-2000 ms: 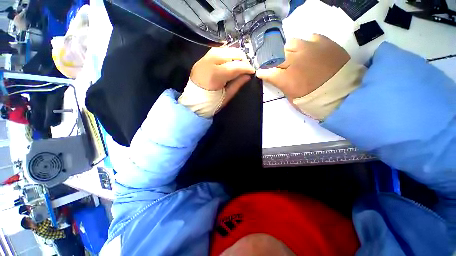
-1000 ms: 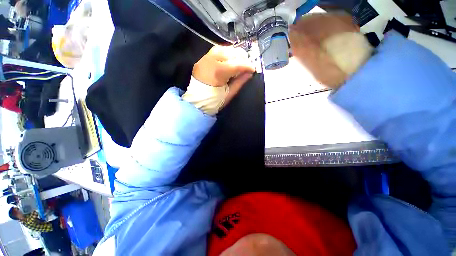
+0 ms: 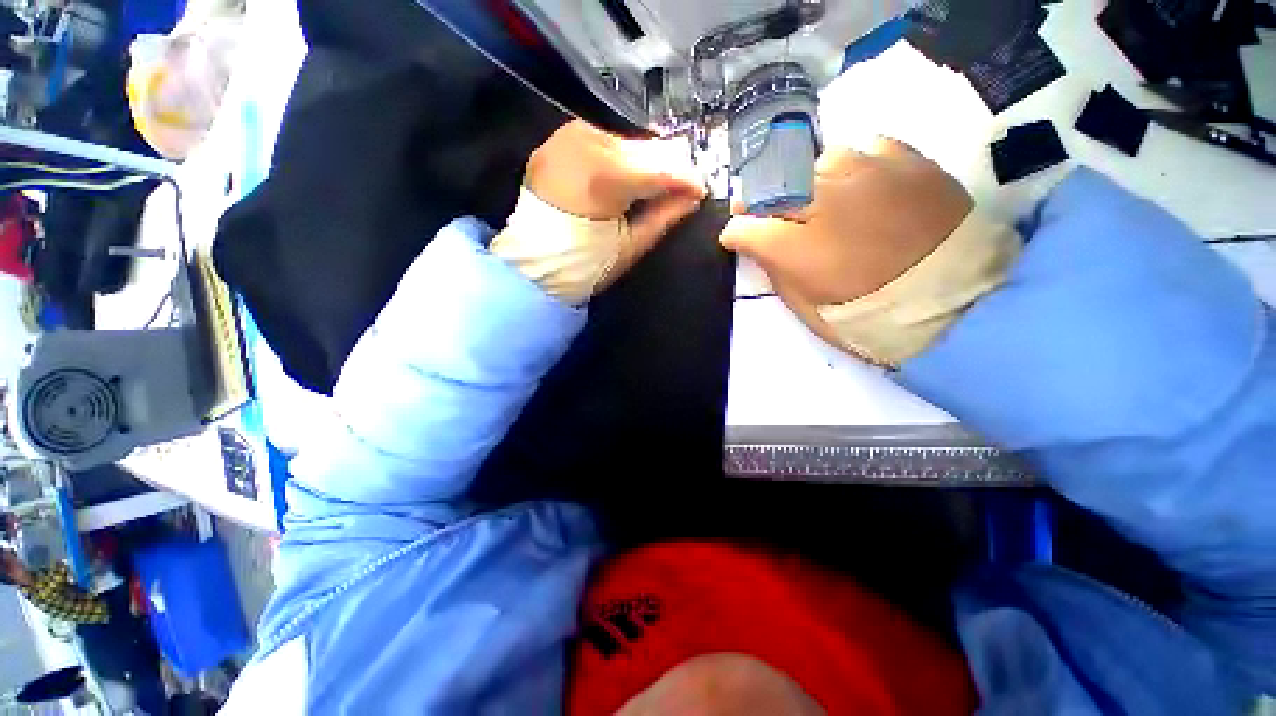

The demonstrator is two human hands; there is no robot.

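Observation:
The large black garment piece point(image 3: 637, 357) lies left of the needle and hangs over the table's front edge into my lap. My left hand point(image 3: 602, 182) rests on it with thumb and fingertips pinched at the cloth just left of the presser foot point(image 3: 714, 168). My right hand point(image 3: 854, 231) is beside the grey-blue attachment point(image 3: 774, 161), its fingertips at the cloth's right edge. Some of its fingers are hidden behind the attachment, and I cannot tell if it holds anything. The sewing machine head point(image 3: 672, 35) is above both hands.
Dark labels point(image 3: 1029, 151) and black strips lie at the table's upper right. A ruler strip point(image 3: 868, 462) runs along the front edge. Another machine with a round grey vent point(image 3: 73, 413), a blue bin point(image 3: 192, 602) and part of a person in a checked sleeve point(image 3: 63, 595) are at left.
My right hand was blurred over the table right of the attachment one second ago; it is now back at the cloth's edge by the attachment. My left hand has stayed near the needle.

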